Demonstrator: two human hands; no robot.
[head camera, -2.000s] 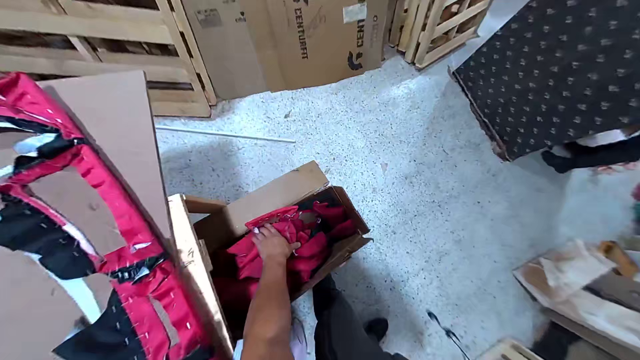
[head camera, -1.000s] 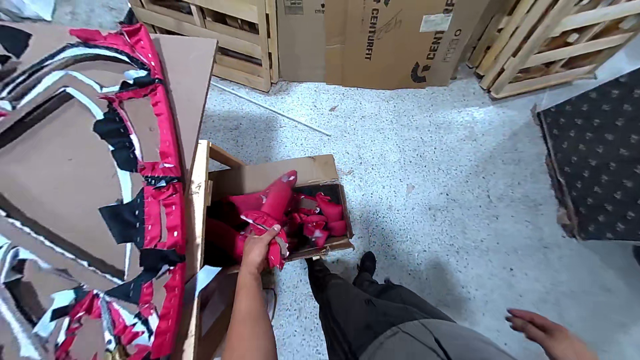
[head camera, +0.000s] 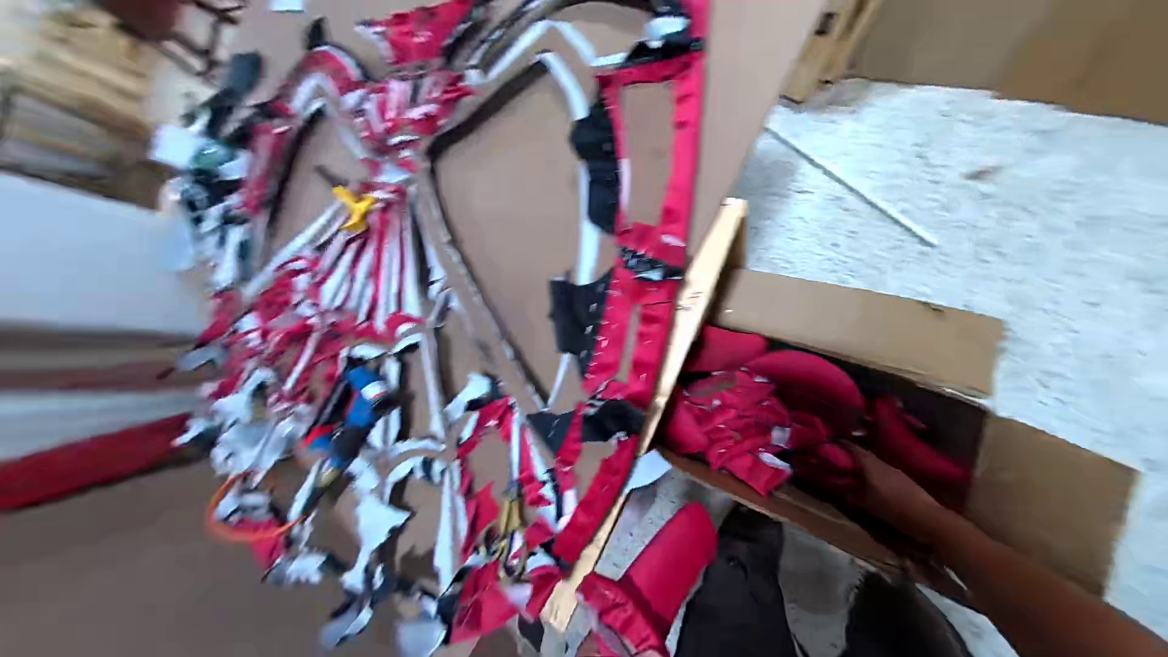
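Observation:
My right hand (head camera: 881, 484) reaches in from the lower right into an open cardboard box (head camera: 858, 319) and touches red fabric pieces (head camera: 808, 388); its fingertips are hidden among them. My left hand does not show plainly. A padded red piece (head camera: 671, 561) rises at the bottom edge beside the board; what holds it is out of sight. On the brown board (head camera: 502, 182) lie red, black and white fabric strips (head camera: 639, 319), many fixed along curved outlines. A yellow tool (head camera: 354, 208), a blue and black tool (head camera: 360, 411) and an orange loop (head camera: 246, 511) lie among the scraps, blurred.
A wooden bar (head camera: 693, 301) runs along the board's right edge, close to the box. A thin white rod (head camera: 853, 187) lies on the speckled floor (head camera: 1077, 219). Large cardboard (head camera: 1004, 55) stands at the top right. My legs (head camera: 739, 584) are below the box.
The view has swung left over the board. My right hand, apart at the lower right a second ago, is now inside the box; my left hand has left the fabric it was touching there.

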